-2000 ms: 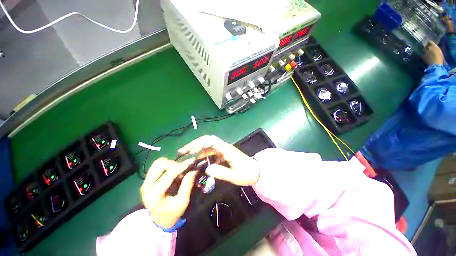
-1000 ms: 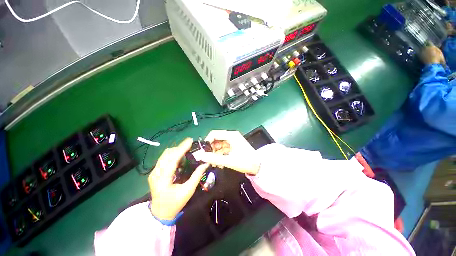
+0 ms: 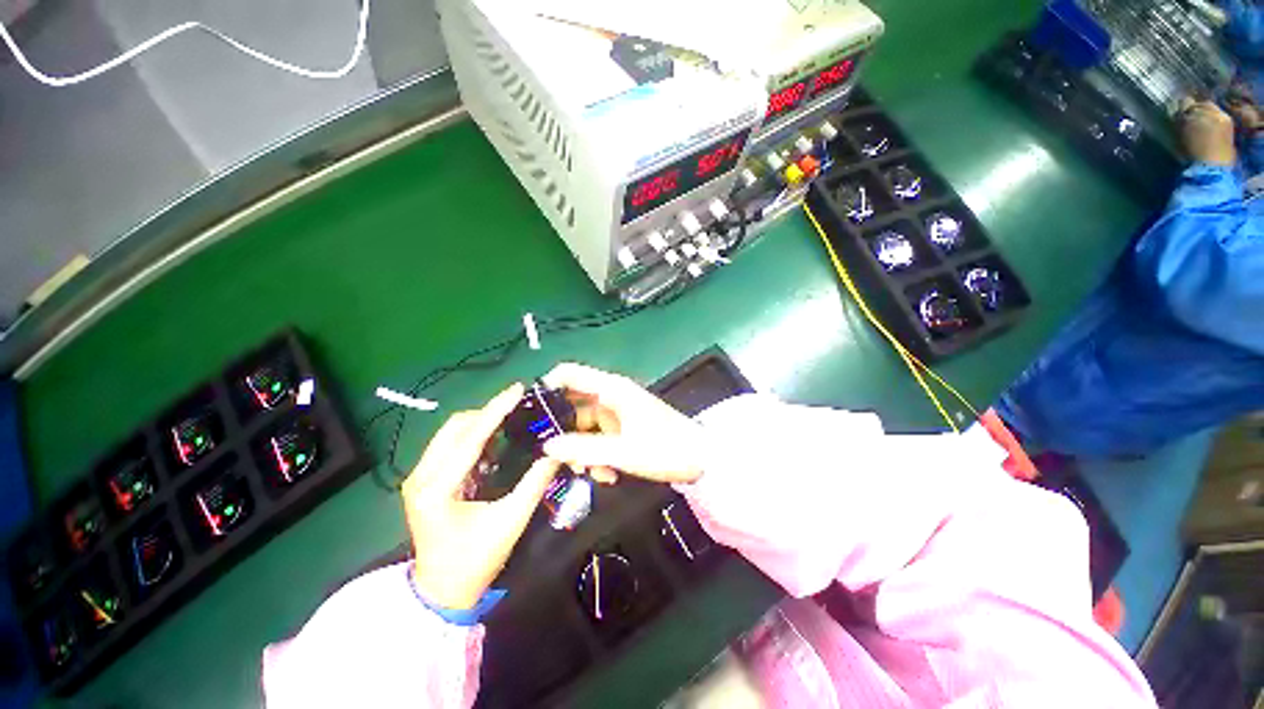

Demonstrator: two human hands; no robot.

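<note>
My left hand and my right hand hold a dark display unit between them, above the foam tray in front of me. The unit's face shows a small blue mark; fingers hide part of it. The left hand also curls around something dark near its thumb, which I cannot make out. Just below the hands, a unit in the tray shines white. Another unit with a thin pale line lies lower in the tray, and one sits beside my right sleeve.
A foam tray of lit units lies left. Power supplies with red digits stand ahead, with black wires and yellow leads. Another tray lies right. A person in blue works at far right beside a blue bin.
The unit between my hands has turned, and a blue mark now shows on it. My right hand has shifted slightly. The camera view has moved a little.
</note>
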